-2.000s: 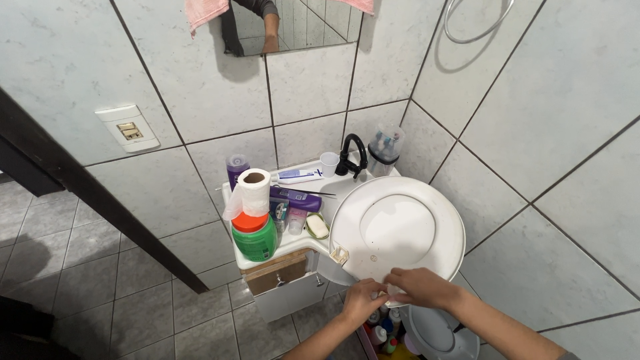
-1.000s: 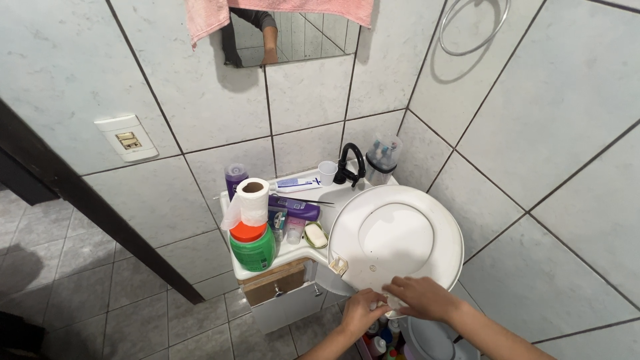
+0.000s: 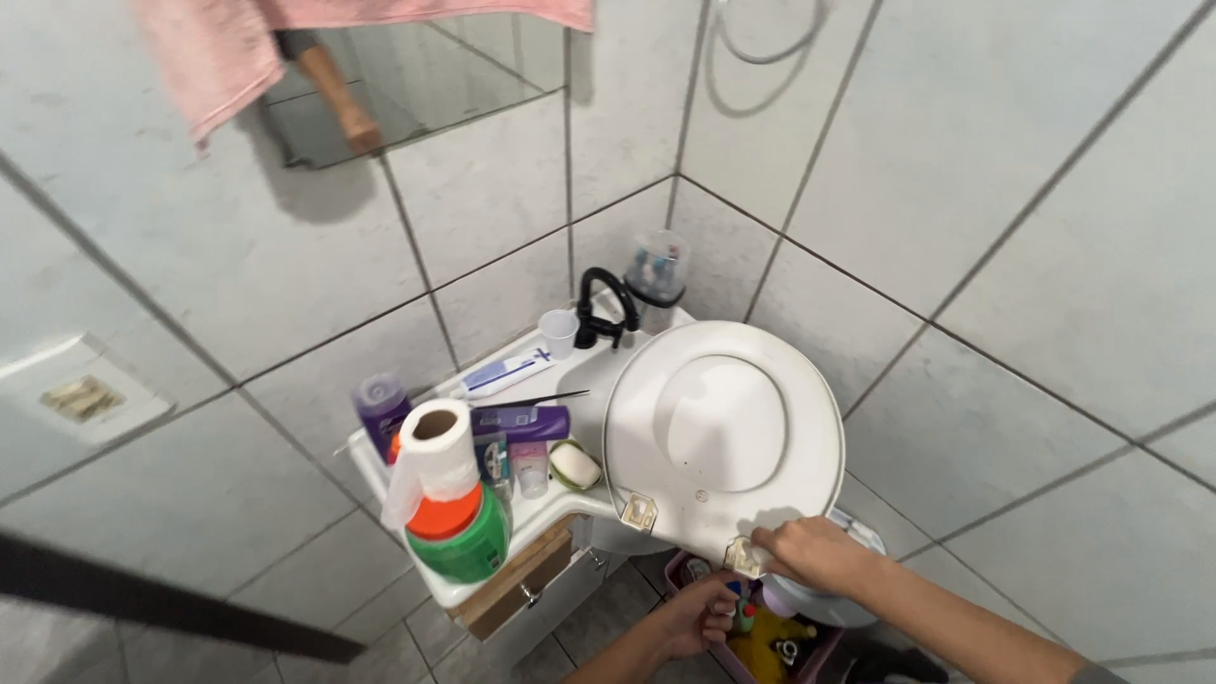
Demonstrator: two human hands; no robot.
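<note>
A round white toilet seat with its lid [image 3: 727, 418] lies over the sink basin, its two hinge mounts toward me. My right hand [image 3: 807, 551] grips its near edge beside the right hinge mount [image 3: 743, 557]. Just below that mount is my left hand [image 3: 703, 613], fingers curled; whether it holds something small cannot be made out. The left hinge mount [image 3: 639, 511] is untouched. Left of the seat, a bar of soap [image 3: 576, 465] sits in a green dish on the white sink counter [image 3: 560, 502].
A toilet paper roll [image 3: 439, 446] stands on a green jar [image 3: 465, 541] with an orange lid. Purple bottles, a toothpaste tube [image 3: 503, 373], a plastic cup [image 3: 559, 332] and a black faucet [image 3: 603, 309] are behind. Below are a pink basket [image 3: 727, 660] with bottles and a wooden-front drawer [image 3: 521, 594].
My hands were close together at the seat's near edge; my left hand has since dropped below it. The right hand remains at the edge. The view has shifted and tilted.
</note>
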